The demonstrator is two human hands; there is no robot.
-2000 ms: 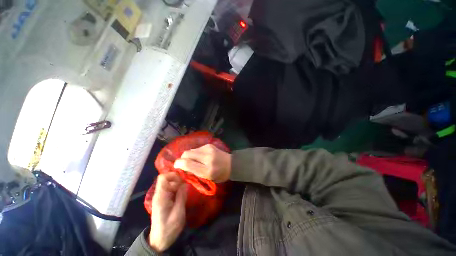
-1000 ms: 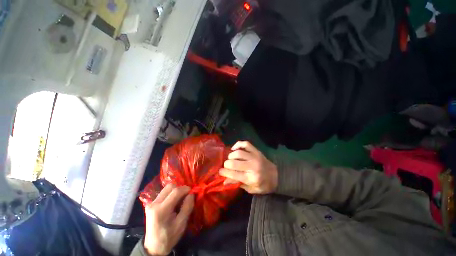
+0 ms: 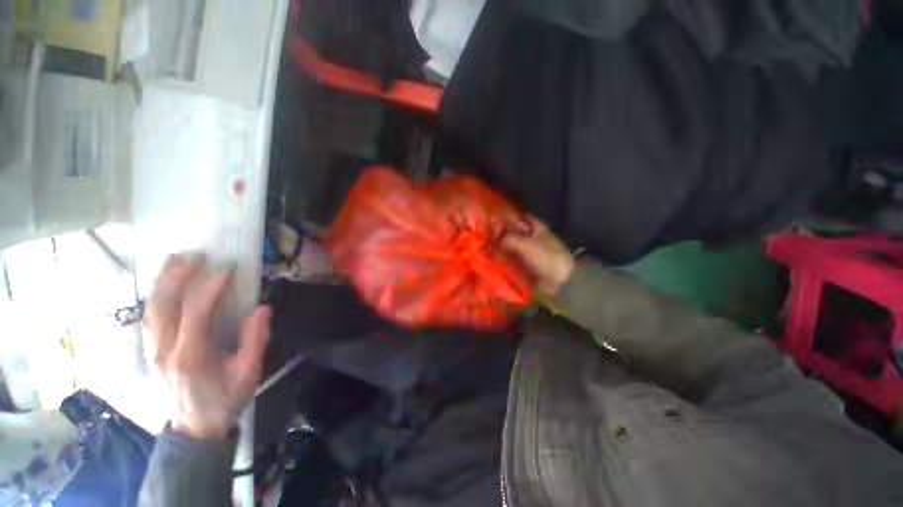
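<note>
The shiny red plastic bag point(image 3: 416, 257) is gathered at its neck and hangs bulging over the lap. My right hand point(image 3: 540, 259) is closed on the gathered neck at the bag's right side. My left hand point(image 3: 203, 347) is off the bag, blurred, fingers apart and pointing up the picture, over the front edge of the white sewing-machine table point(image 3: 193, 188). No object shows in it. What is inside the bag is hidden.
Dark cloth point(image 3: 99, 456) lies at the table's lower left. Thread snips point(image 3: 129, 315) show blurred beside my left hand. A large dark garment pile point(image 3: 653, 129) fills the upper right. A red stool point(image 3: 842, 287) stands at right on the green floor point(image 3: 693, 280). A red crate edge point(image 3: 366, 79) shows under the table.
My left hand has let go of the bag and moved left to the table edge. My right hand has lifted the bag up the picture. The bag's neck is now drawn together. The view has shifted.
</note>
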